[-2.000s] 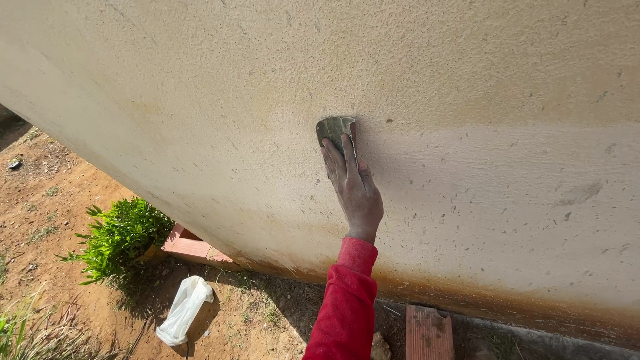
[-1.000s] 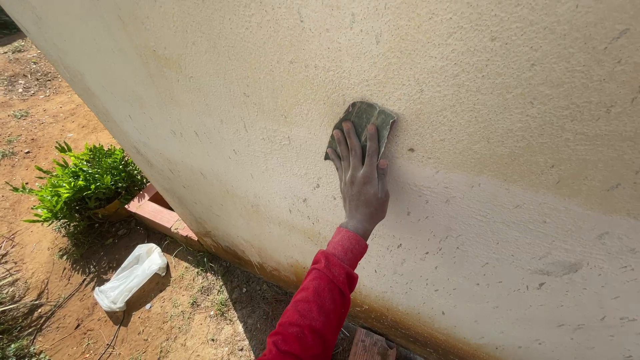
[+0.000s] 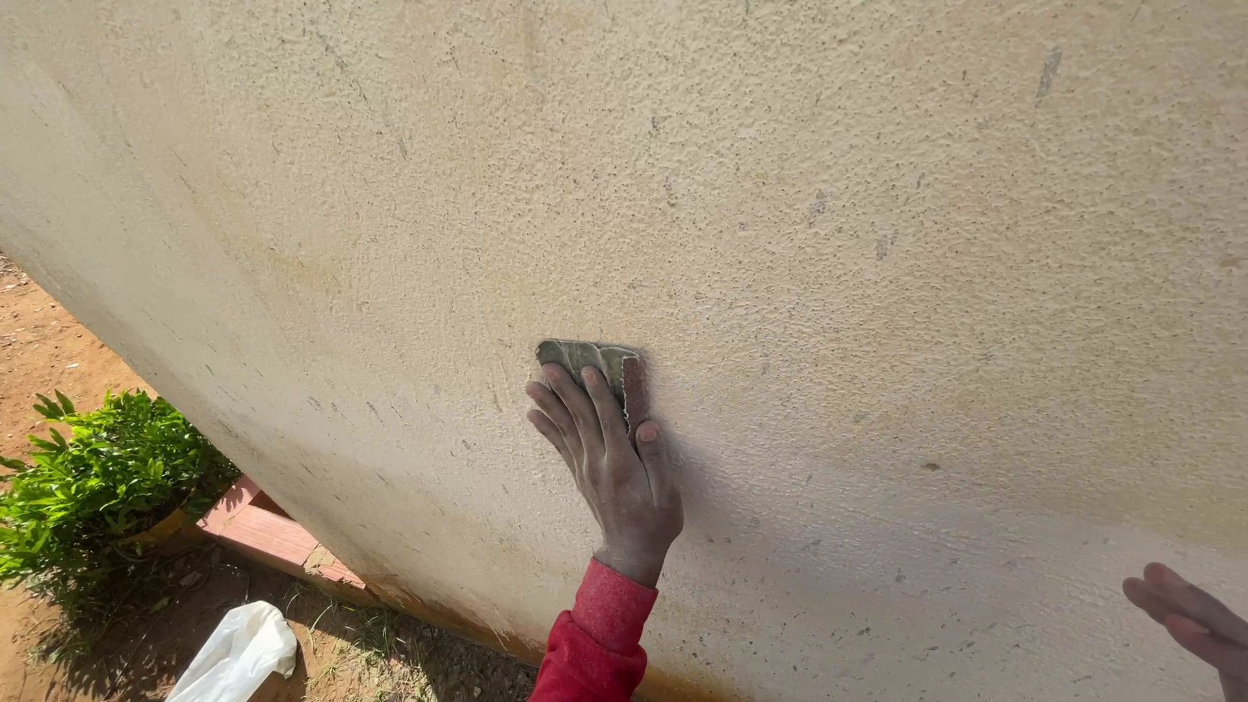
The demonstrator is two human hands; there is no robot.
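Note:
My left hand [image 3: 624, 468], in a red sleeve, lies flat with its fingers spread over a folded sheet of sandpaper [image 3: 587, 355], pressing it against a rough cream-painted wall [image 3: 829, 244]. The sheet's greenish-grey backing faces me, and a reddish-brown grit strip shows along its right edge beside my thumb. Part of the sheet is hidden under the fingers. At the lower right edge of the view, my right hand [image 3: 1194, 624] is partly in sight, fingers extended, with nothing seen in it. Around and below the sandpaper the wall looks paler than higher up.
Beyond the wall's slanting lower edge, at lower left, are a green leafy plant [image 3: 117, 478], hollow reddish clay blocks [image 3: 268, 536] and a white plastic bag [image 3: 239, 655] on reddish soil [image 3: 49, 341]. Brown staining runs along the wall's base.
My right hand has come into view at the lower right. My left hand has stayed on the sandpaper against the wall. The view has shifted.

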